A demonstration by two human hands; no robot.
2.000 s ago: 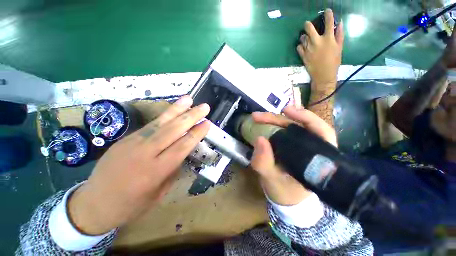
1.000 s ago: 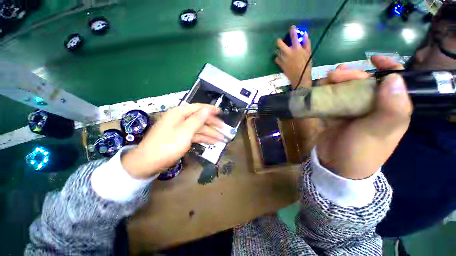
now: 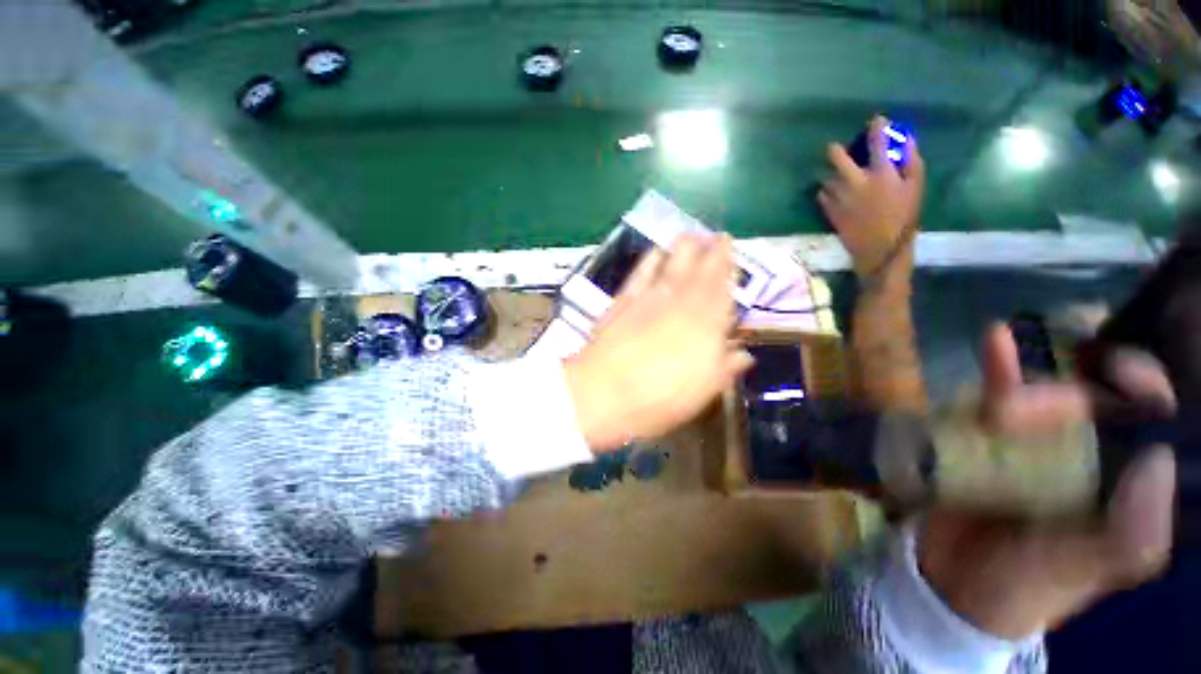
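Note:
My left hand [image 3: 659, 349] lies over the white screw feeder [image 3: 655, 208], its fingers extended and its thumb apart. It hides most of the feeder, and I see nothing held in it. My right hand [image 3: 1040, 560], blurred at the lower right, grips the electric screwdriver [image 3: 1014, 461] by its tan wrapped part. The driver's dark front end points left, over the open box [image 3: 732, 454]. Two round LED circuit boards in black housings, one [image 3: 452, 307] and another [image 3: 385, 337], stand left of the feeder.
The cardboard mat [image 3: 527, 566] lies under the work. A dark rectangle [image 3: 777, 408] lies in the box. Another person's hand [image 3: 876, 204] holds a blue-lit unit on the green belt [image 3: 501, 171]. A white post [image 3: 185, 145] rises at left, near a black cylinder [image 3: 241, 274].
My right hand and the driver have moved down and right, away from the feeder. My left hand reaches further over the feeder. The view has shifted, so the feeder and boards appear further right.

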